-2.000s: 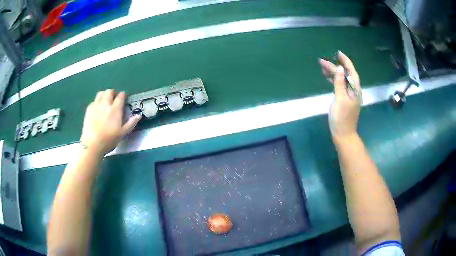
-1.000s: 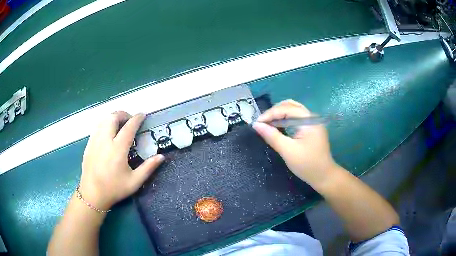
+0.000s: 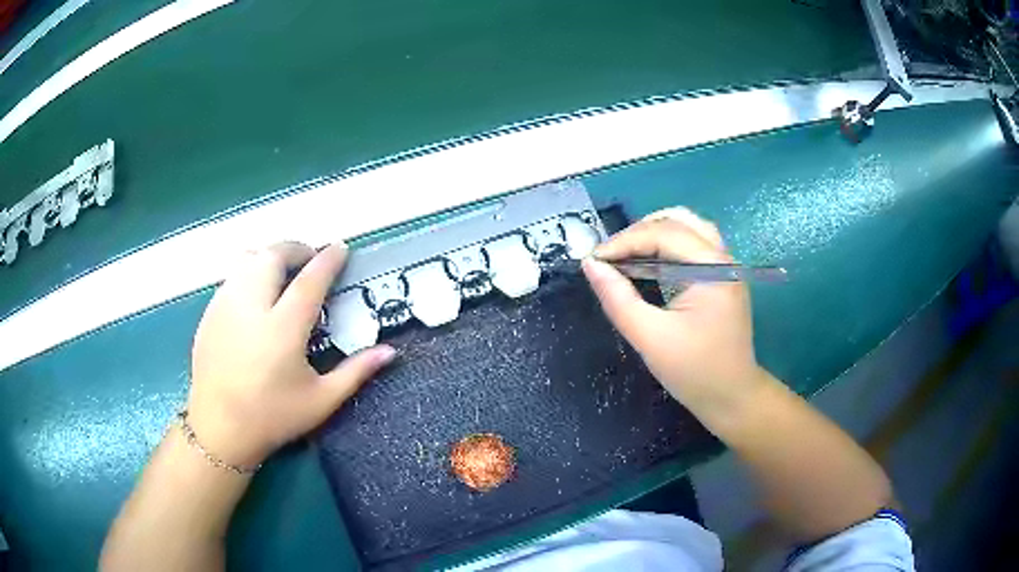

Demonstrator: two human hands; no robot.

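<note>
The silver-grey fixture strip (image 3: 430, 255) lies tilted along the back edge of the black mat (image 3: 447, 391), with several dark ring-shaped workpieces (image 3: 470, 268) in its scalloped front. My left hand (image 3: 268, 346) grips the strip's left end, thumb in front and fingers behind. My right hand (image 3: 687, 313) holds thin grey tweezers (image 3: 704, 272) like a pen at the strip's right end; the tweezer tips are hidden by my fingers. A round copper-orange heap of tiny parts (image 3: 483, 461) lies on the mat, with small specks around it.
A second fixture strip (image 3: 56, 201) lies on the dark-green belt (image 3: 447, 78) at the left. A white rail (image 3: 257, 218) runs between belt and green worktop. A small post with a round metal knob (image 3: 856, 118) stands at the back right.
The fixture strip has come from the belt onto the mat. My right hand has moved from over the belt to the strip's right end. The view has shifted closer to the mat.
</note>
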